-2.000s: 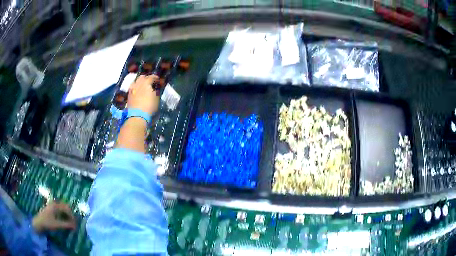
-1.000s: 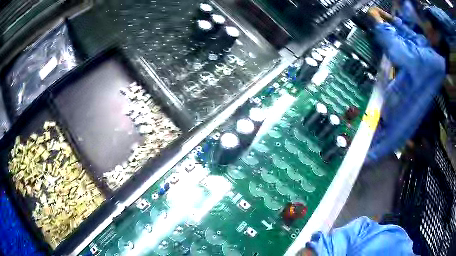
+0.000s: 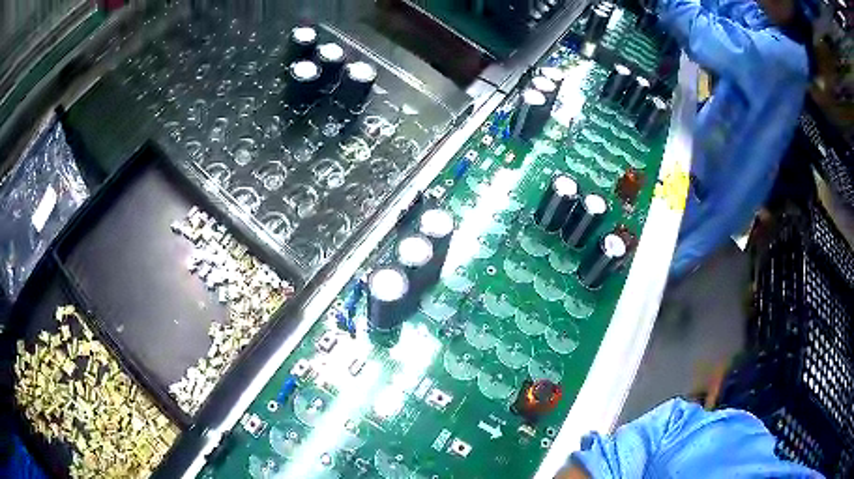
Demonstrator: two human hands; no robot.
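A long green circuit board (image 3: 510, 309) runs diagonally from bottom left to upper right. Three black capacitors with white tops (image 3: 414, 253) stand along its far side, and three more (image 3: 585, 224) near its right edge. A copper-orange toroidal inductor (image 3: 538, 398) sits on the board near the bottom. Small blue components (image 3: 348, 304) stand along the far edge. My right sleeve shows at the bottom right; only a sliver of my right hand (image 3: 573, 471) shows at the bottom edge, so its fingers and any hold are hidden. My left hand is out of the picture.
A clear blister tray (image 3: 272, 178) holds several capacitors behind the metal rail. Bins of white pieces (image 3: 229, 281) and cream pieces (image 3: 89, 402) lie at left. A white rail (image 3: 646, 281) edges the board. A person in blue (image 3: 744, 122) and black crates (image 3: 805, 318) are at right.
The view has swung right from the bins to the board. My left hand, earlier over the tray with brown coils, has left the picture. My right sleeve shows at the bottom right.
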